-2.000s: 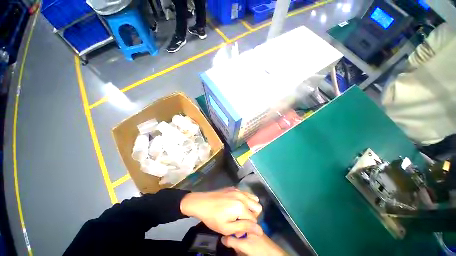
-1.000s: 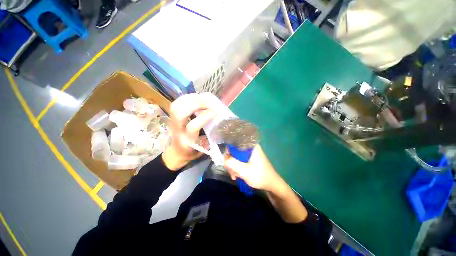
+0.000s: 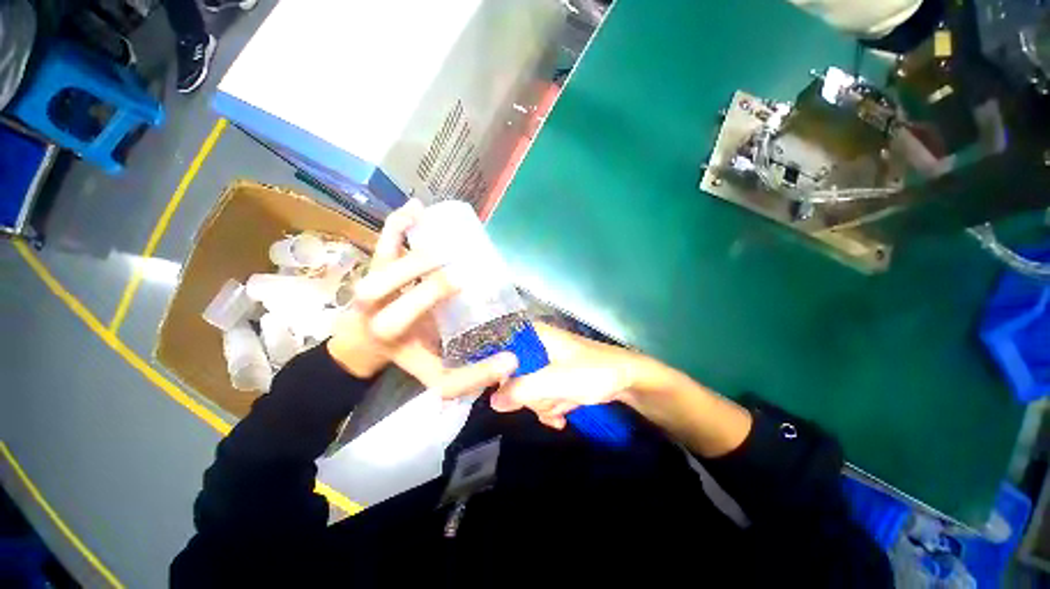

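Observation:
My left hand [image 3: 403, 305] holds a frosted white plastic cup [image 3: 463, 259] over the terminal end of a blue wire bundle. The cup's open end faces down toward the bundle, and the brownish terminals [image 3: 484, 336] show at its rim. My right hand [image 3: 570, 374] is closed around the blue wires [image 3: 527, 349]. The wires' lower end [image 3: 601, 423] sticks out below that hand. Both hands are close together in front of my dark clothing. How far the terminals reach inside the cup is hard to see.
A cardboard box [image 3: 198, 293] of loose white cups [image 3: 276, 301] stands at the left. A white cabinet [image 3: 334, 69] stands ahead. The green bench [image 3: 645, 242] at the right carries a metal applicator [image 3: 806, 173]. Blue bins [image 3: 1019, 328], a blue stool [image 3: 86, 98] and a person's shoe [image 3: 196, 63] show.
Earlier my hands were together low in front of me. Then a cup and the bundle appeared, side by side. Now the cup sits over the terminal end. The view has shifted toward the bench.

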